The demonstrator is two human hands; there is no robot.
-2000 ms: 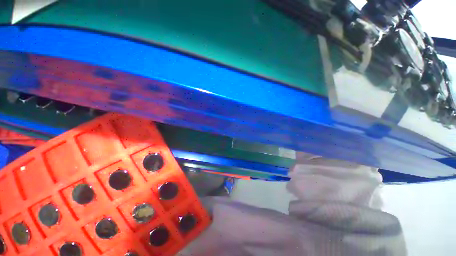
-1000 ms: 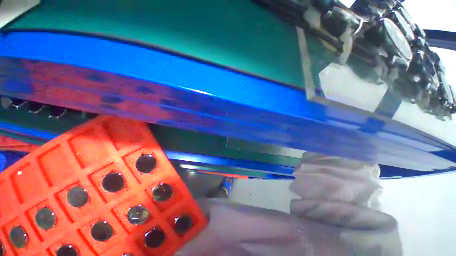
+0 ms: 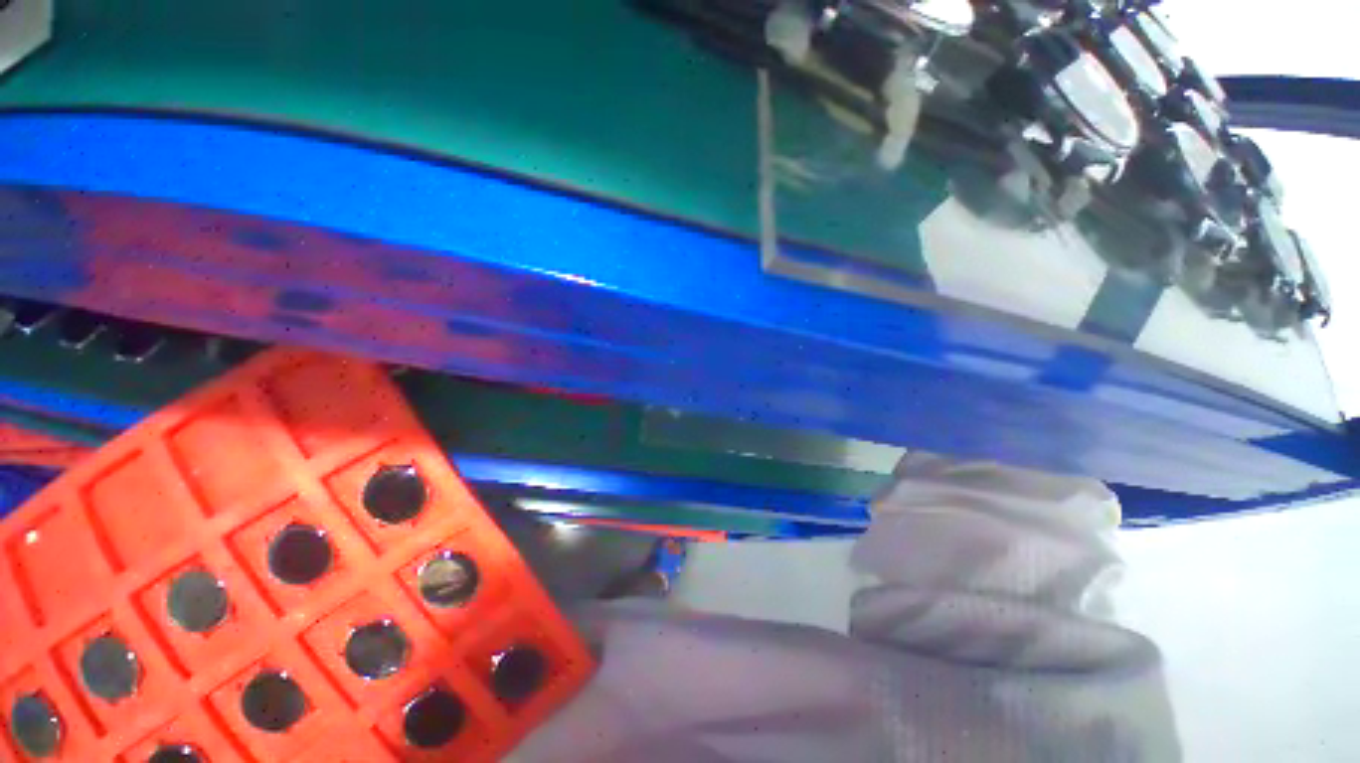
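A red-orange compartment tray [image 3: 112,514] is at the lower left, tilted and cut off by the picture's edge. Round dark watch heads, one of them [image 3: 395,494], lie in several pockets; the upper-left pockets hold none. A pale grey sleeve [image 3: 999,641] is at the lower centre right, its gathered end at the blue beam's lower edge. No fingers of my right hand show there; the hand appears hidden by the beam. My left hand is not in view, and what holds the tray is out of the picture.
A blue shelf beam [image 3: 597,268] crosses the view under a green shelf surface [image 3: 448,90]. At the upper right, many watch heads [image 3: 1096,105] stand in rows above a clear plate [image 3: 850,239]. A lower shelf [image 3: 582,425] shows beneath the beam. White floor or wall shows at the right.
The clear plate and the rows of watch heads have shifted left in the picture. The tray has also shifted slightly left. The sleeve has barely moved.
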